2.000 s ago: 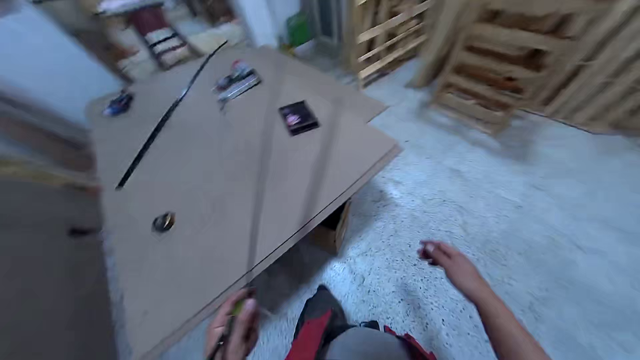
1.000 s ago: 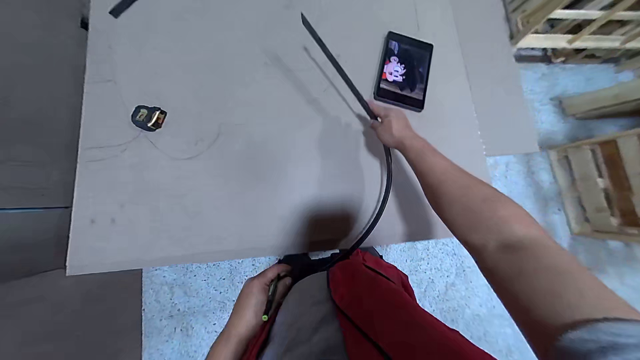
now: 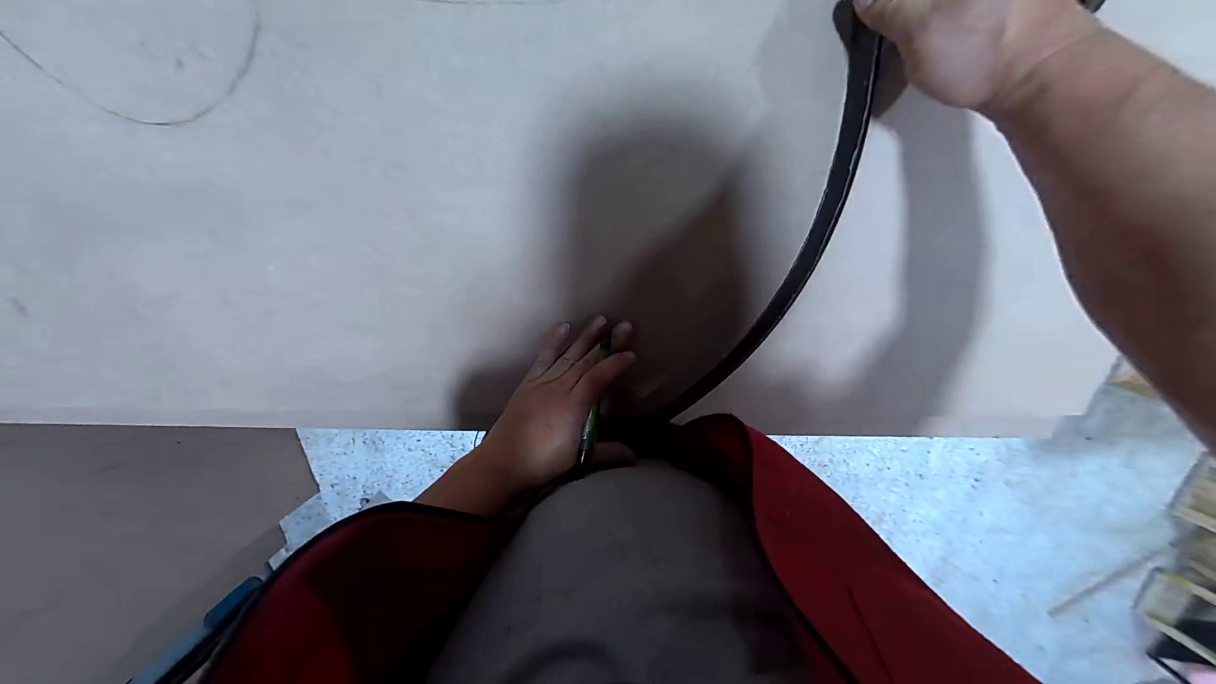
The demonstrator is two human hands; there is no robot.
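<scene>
A thin dark flexible strip [image 3: 825,228] bends in an arc over the pale board tabletop [image 3: 285,275]. Its upper part is in my right hand [image 3: 959,47], which is partly cut off at the top right. Its lower end runs to the board's near edge by my waist, where the tip is hidden. My left hand [image 3: 556,408] lies at that edge with a slim green pen-like tool [image 3: 591,427] between thumb and fingers, close to the strip's low end. Whether the left fingers also touch the strip cannot be seen.
A curved line [image 3: 171,123] is drawn on the board at upper left. The board's near edge crosses just in front of my red garment [image 3: 836,532]. Speckled floor [image 3: 912,484] shows below it, with a brown panel [image 3: 142,532] at lower left and wooden pieces [image 3: 1192,560] at lower right.
The view has moved much closer to the near edge. My left hand has come up from beside my body onto the board's edge. My right hand still grips the strip.
</scene>
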